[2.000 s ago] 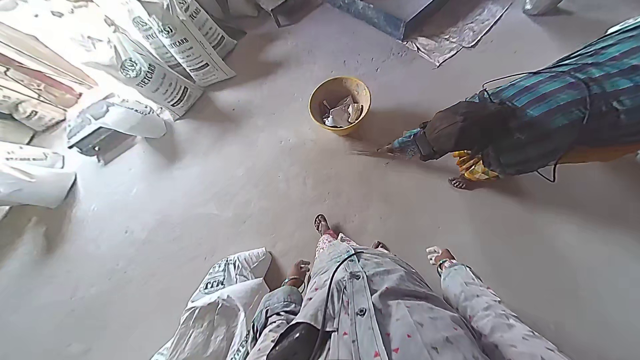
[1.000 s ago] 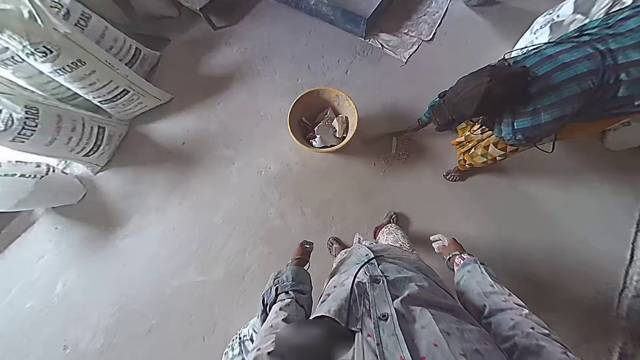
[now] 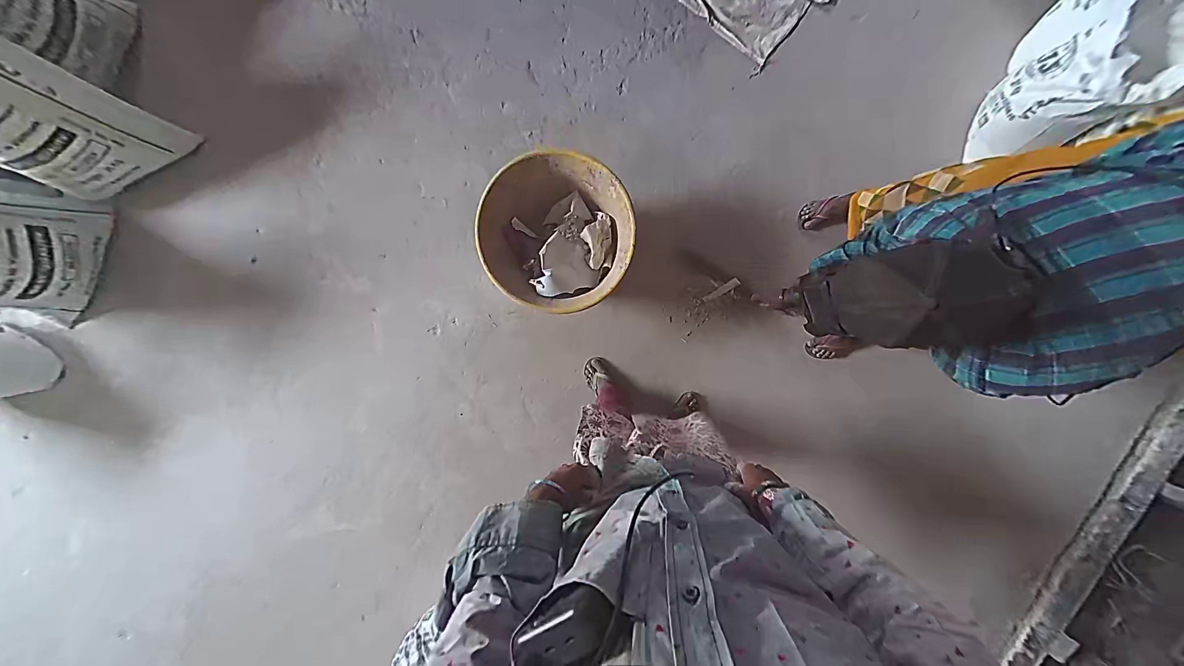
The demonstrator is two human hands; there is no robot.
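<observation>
My left hand (image 3: 572, 484), with a bracelet at the wrist, rests against the front of my patterned lower garment (image 3: 666, 435). On the other side of that garment is my right hand (image 3: 758, 479), partly hidden by the shirt and sleeve. The fingers of both hands are too hidden to tell whether they grip the cloth. Ahead of my feet a yellow-rimmed bucket (image 3: 491, 192) stands upright on the floor, holding white torn scraps (image 3: 567, 259). To its right, a bent-over person's hand (image 3: 786, 301) is close to small debris (image 3: 720, 291) on the floor.
The bent-over person in a striped teal garment (image 3: 1091, 277) occupies the right side. Printed sacks (image 3: 83, 129) stand at the left, and a white sack (image 3: 1045, 83) lies at the upper right. A raised edge (image 3: 1101, 546) runs along the lower right. A crumpled sheet (image 3: 758, 23) lies at the top.
Both my hands have moved inward from out at my sides to the front of my lower garment. The view has shifted closer to the bucket.
</observation>
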